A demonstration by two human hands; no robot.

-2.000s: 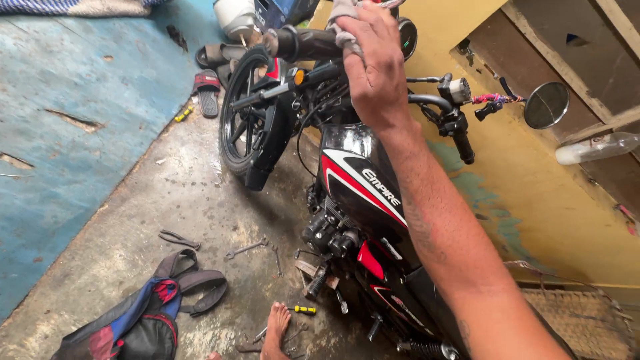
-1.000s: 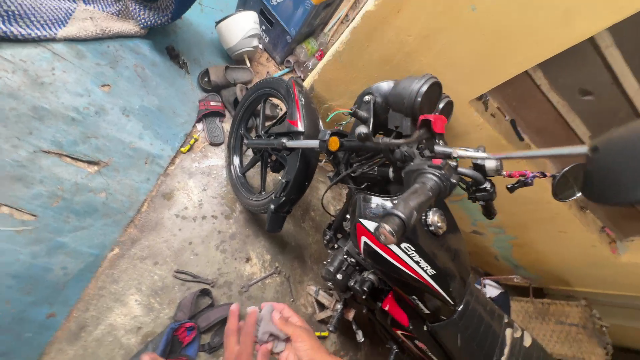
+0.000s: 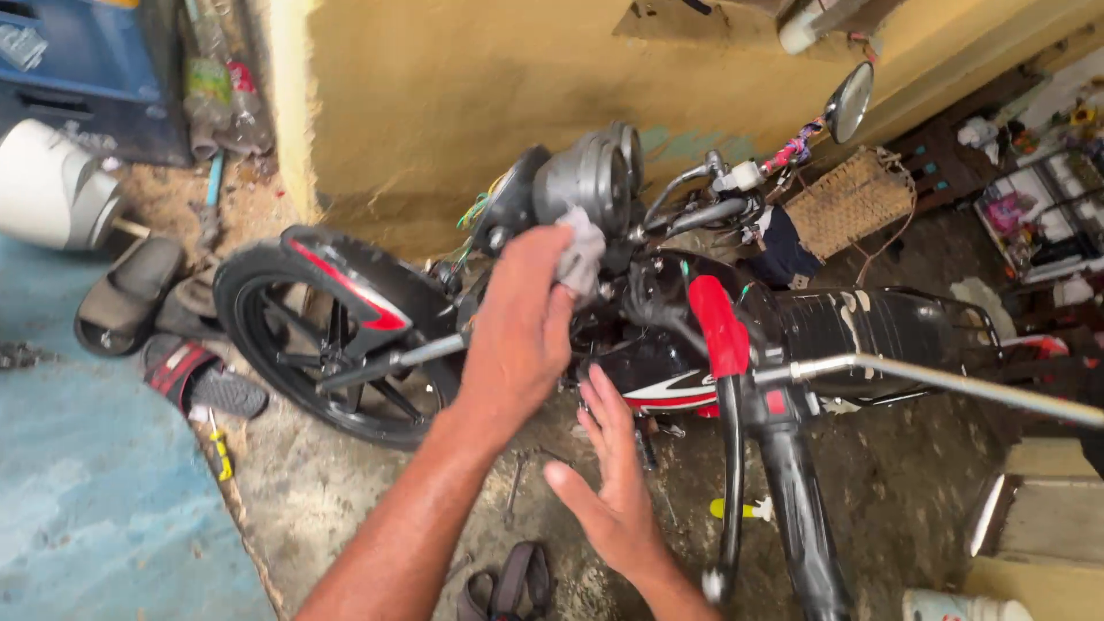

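A grey cloth (image 3: 582,250) is pinched between the thumb and fingers of my left hand (image 3: 522,323), against or just beside the gauge housing (image 3: 582,185) of a black motorcycle. My right hand (image 3: 612,483) is empty, its fingers apart, below the cloth and to the left of the brake or clutch lever (image 3: 731,483). The handlebar grip (image 3: 802,517) and a red lever cover (image 3: 718,326) are right of it. The front wheel (image 3: 336,345) with its black fender (image 3: 371,276) lies to the left, and the fuel tank (image 3: 664,371) is behind my hands.
Sandals (image 3: 129,293), a yellow-handled screwdriver (image 3: 221,453) and a blue crate (image 3: 95,78) are at the left. A wrench (image 3: 515,492) and a backpack strap (image 3: 526,578) lie on the concrete floor. The mirror stem (image 3: 966,379) juts right; a yellow wall (image 3: 466,95) stands behind.
The cloth, low in front of the motorcycle a second ago, is now up at the gauges in my left hand. My hands have moved apart. The view has shifted closer over the handlebar.
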